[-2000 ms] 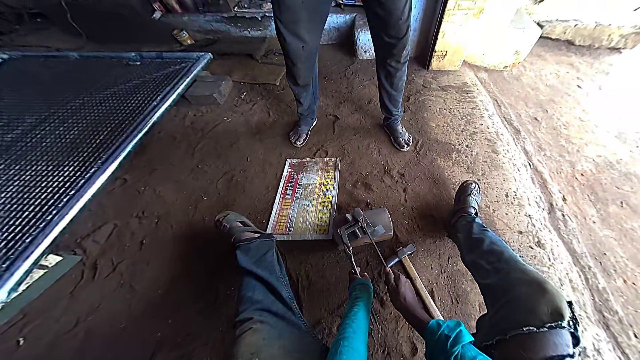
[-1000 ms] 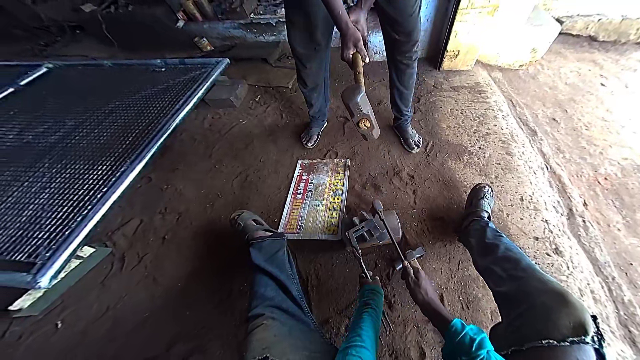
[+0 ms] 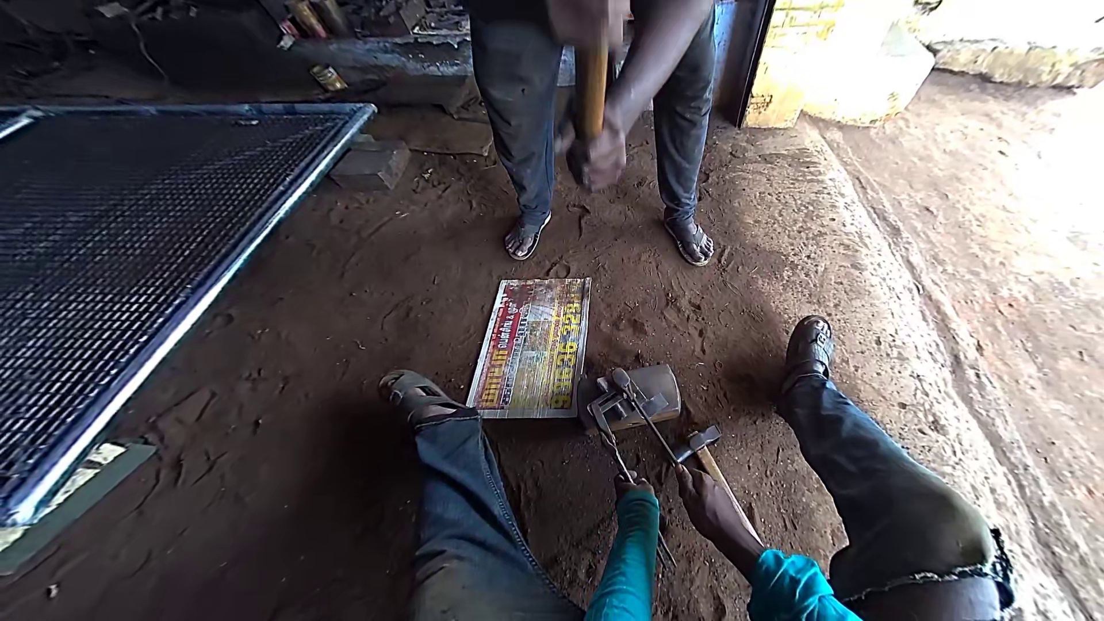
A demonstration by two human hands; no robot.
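A low metal anvil block (image 3: 660, 390) sits on the dirt between my legs. My left hand (image 3: 634, 485) grips the handles of metal tongs (image 3: 609, 440), whose far end reaches a small metal frame-shaped piece (image 3: 614, 405) on the block. In my right hand (image 3: 703, 500) is a thin metal rod (image 3: 657, 431) with a thick rounded head, lying over the block. Beside that hand a hammer (image 3: 714, 470) with a wooden handle rests on the ground. Opposite me, a co-worker's two hands hold an upright wooden handle (image 3: 592, 90); its tool head is not visible.
A printed metal sheet (image 3: 535, 345) lies left of the block. A large mesh panel in a metal frame (image 3: 233, 267) extends along the left, near a grey block (image 3: 371, 166). The co-worker's feet (image 3: 526, 237) are beyond the sheet. A concrete edge (image 3: 897, 285) runs along the right.
The co-worker's hands, out of view at first, later held a sledgehammer head-down; now its handle is raised and the hands blur. The rod in my right hand has shifted over the block.
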